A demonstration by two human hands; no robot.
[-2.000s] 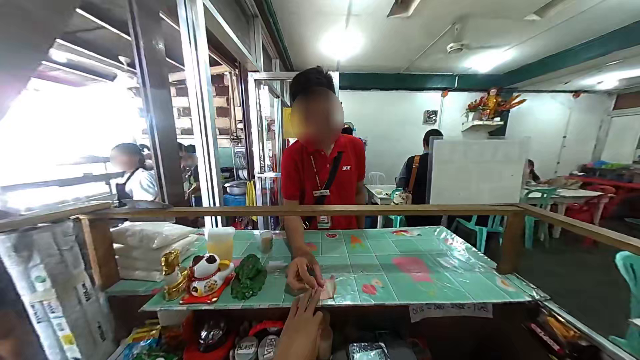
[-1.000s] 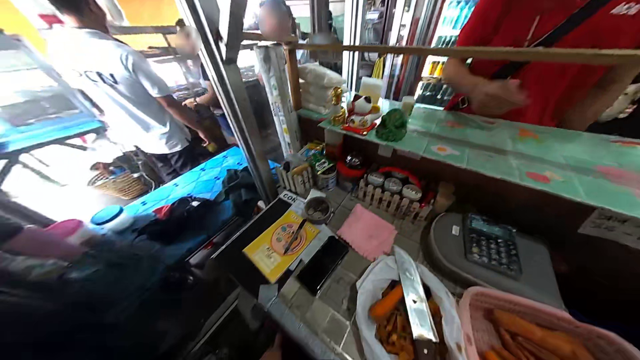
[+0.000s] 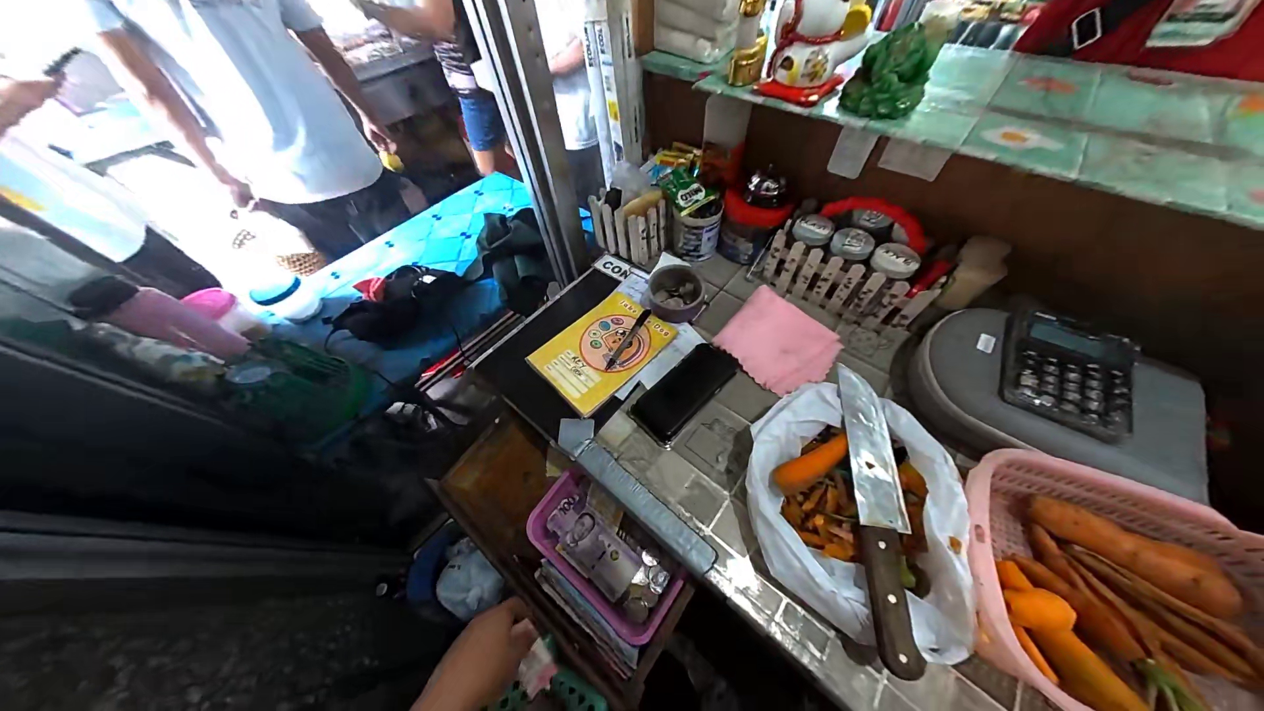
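At the bottom edge, my left hand (image 3: 479, 657) is closed on a crumpled pinkish-white paper, apparently a banknote (image 3: 538, 666). Just up and right of it, a purple plastic tray (image 3: 541, 528) with banknotes and coins sits in an open wooden drawer (image 3: 494, 474). More papers lie beneath the tray. My right hand is out of view. On the tiled counter are a yellow notebook (image 3: 583, 380) with a pen on it, a black smartphone (image 3: 684, 393) and a pink cloth (image 3: 778, 341). A wooden-handled knife (image 3: 874, 474) rests across a white plastic bag (image 3: 938, 533) of carrots and peelings.
A pink basket (image 3: 987, 494) of carrots stands at the right, below a scale (image 3: 948, 375) with a calculator (image 3: 1068, 373) on it. Fenced jars (image 3: 851, 242) line the back. People stand outside, left of a metal post (image 3: 533, 128), beside a blue-covered table (image 3: 474, 222).
The view has swung left and down from the person in red. Two seconds ago my hand met that person's hand over the glass shelf; now it holds paper beside the drawer.
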